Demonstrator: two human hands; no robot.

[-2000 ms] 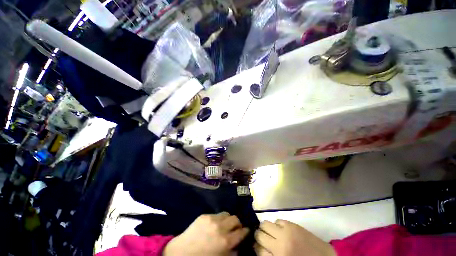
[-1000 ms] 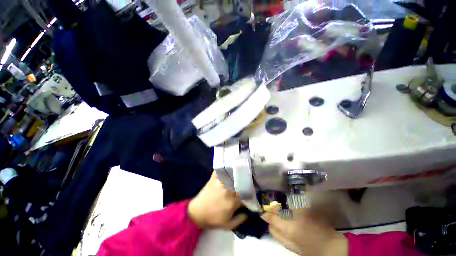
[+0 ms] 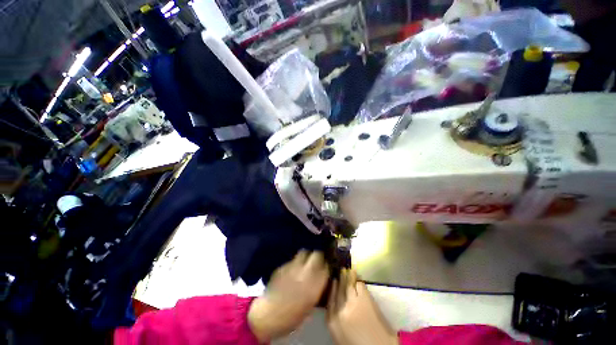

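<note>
My left hand (image 3: 292, 295) is blurred and its fingers grip the edge of the dark garment (image 3: 253, 222) just in front of the needle. My right hand (image 3: 354, 311) is beside it, fingertips on the same dark cloth. The garment spreads left of the needle and trails down off the table. The presser foot (image 3: 342, 246) is under the left end of the white lockstitch machine (image 3: 405, 192), lit yellow. The cloth between my hands is mostly hidden by my fingers.
A black glossy object (image 3: 560, 306) lies at the table's right. Clear plastic bags (image 3: 466, 60) and a yellow-topped thread cone (image 3: 528, 71) stand behind the machine. A dark bundle with white bands (image 3: 209, 87) hangs at back left. A white rod (image 3: 240, 74) rises behind the arm.
My hands have moved back from beside the needle to the cloth in front of it. The view has shifted, showing more of the machine. The cloth now lies spread left of the needle.
</note>
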